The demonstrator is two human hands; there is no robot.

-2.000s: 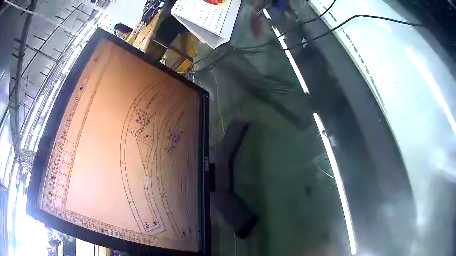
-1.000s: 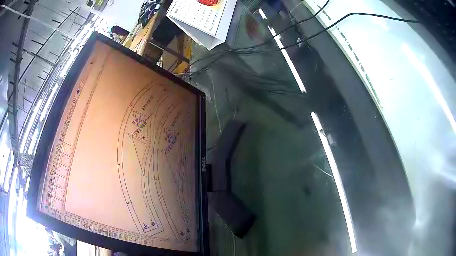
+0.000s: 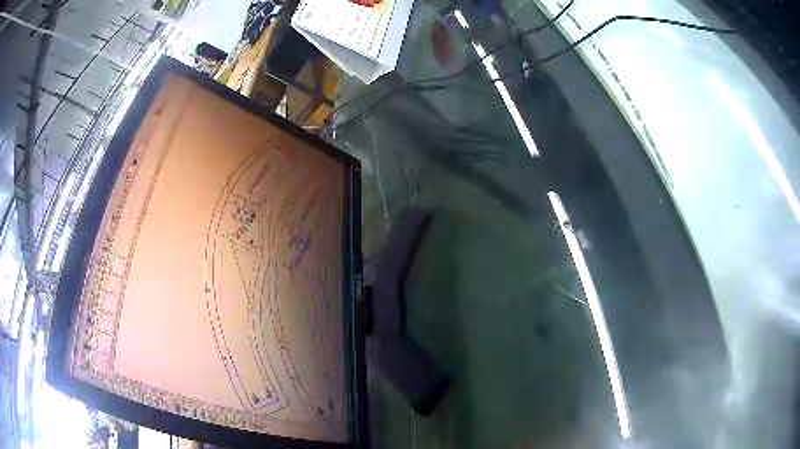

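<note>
A black-framed computer monitor [image 3: 175,254] fills the left half of the head view, turned on its side by the camera's tilt. Its pinkish-orange screen shows a pattern drawing [image 3: 254,289] of thin nested curved bands with small text clusters. Rows of tiny icons run along two screen edges. The black angled two-armed monitor stand [image 3: 399,320] rests on dark reflective glass. Neither my left hand nor my right hand is in view.
A white desk calendar or folded card [image 3: 358,33] with a red mark stands at the top. Black cables [image 3: 561,54] cross the dark glass [image 3: 491,307]. A glossy white surface [image 3: 702,131] lies at the right. Wooden furniture [image 3: 263,66] shows behind the monitor.
The view has shifted very slightly, so the monitor and card sit a little further left and up than two seconds ago. The lines drawn on the screen look slightly different.
</note>
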